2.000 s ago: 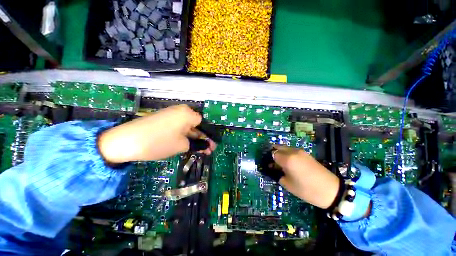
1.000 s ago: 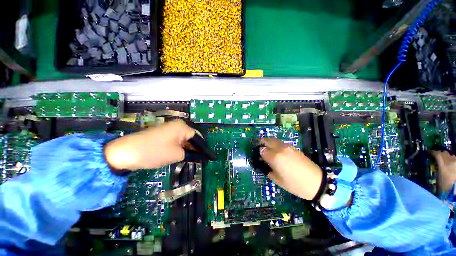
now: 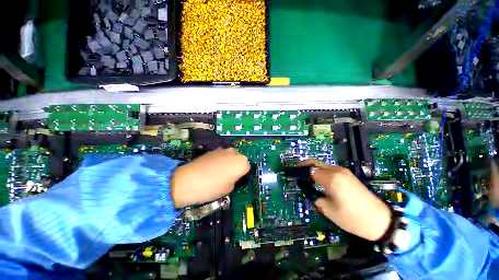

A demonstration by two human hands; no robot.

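Observation:
A green circuit board (image 3: 273, 205) lies in a black carrier in front of me, with a yellow block (image 3: 250, 217) standing near its left side. My left hand (image 3: 210, 178) is over the board's upper left, its fingertips turned down and hidden behind the hand. My right hand (image 3: 350, 199) is over the board's upper right, with black finger covers on its fingertips, pointing left. Whether either hand holds a small part cannot be told. A narrow green board (image 3: 262, 123) lies at the carrier's far edge.
Bins of grey components (image 3: 128, 41) and yellow components (image 3: 224, 41) stand on the green shelf (image 3: 328, 44) beyond a pale rail (image 3: 262, 96). Boards in carriers lie left and right (image 3: 394, 158). A metal clamp (image 3: 205, 209) is near my left wrist. Another person's hand shows at the right edge.
My left hand has moved right over the board, its fingertips now hidden. My right hand has shifted slightly right and down. The blue cord at the right is now blurred.

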